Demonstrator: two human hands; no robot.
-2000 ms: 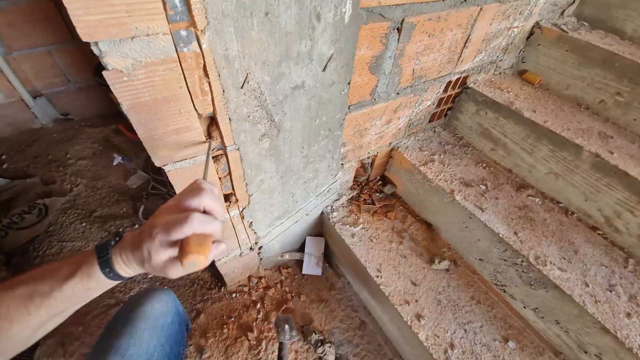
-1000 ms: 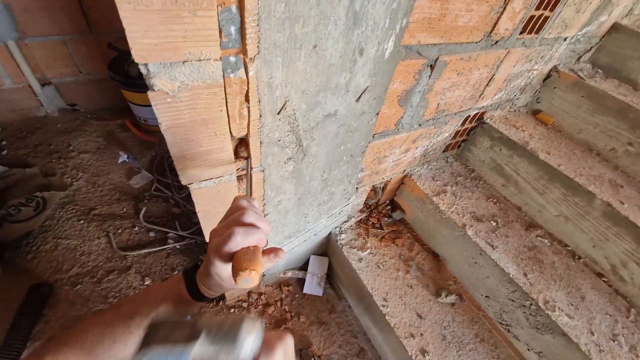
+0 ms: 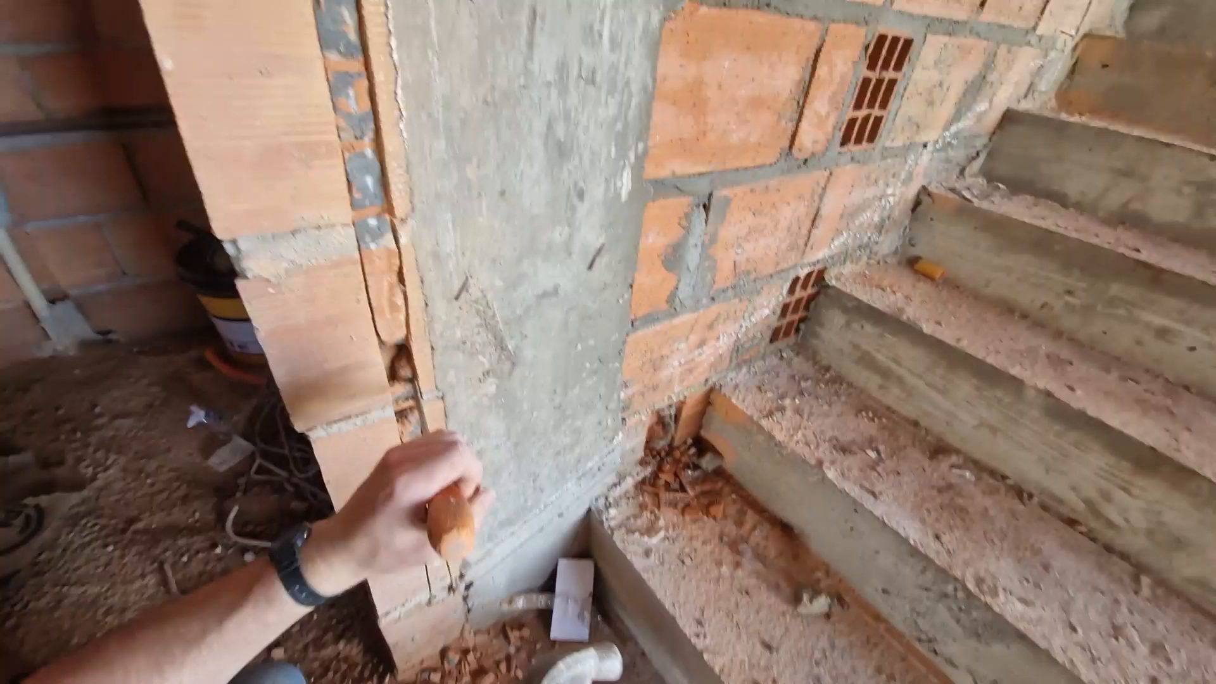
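My left hand (image 3: 408, 508), with a dark watch on the wrist, grips the wooden handle (image 3: 450, 524) of a slim metal hand tool, likely a chisel. The handle's end faces me; the hand hides most of the shaft. The hand is at the lower part of a narrow vertical groove (image 3: 388, 294) cut in the hollow clay brick wall (image 3: 318, 332), beside a grey concrete column (image 3: 532, 209). Above the hand the groove has a broken hole (image 3: 400, 363). At the bottom edge a curved pale thing (image 3: 579, 662), possibly a hammer head, is partly cut off. My right hand is out of view.
Rough concrete stairs (image 3: 912, 494) rise on the right, with brick rubble (image 3: 689, 480) on the lowest visible tread. A white box-like piece (image 3: 572, 598) stands at the column's foot near brick chips (image 3: 484, 651). Behind the wall are a bucket (image 3: 228, 304) and tangled cable (image 3: 275, 465).
One second ago a blurred hammer and part of my right hand showed at the bottom; that hand is now out of view. My left hand keeps its grip on the tool. The view has shifted.
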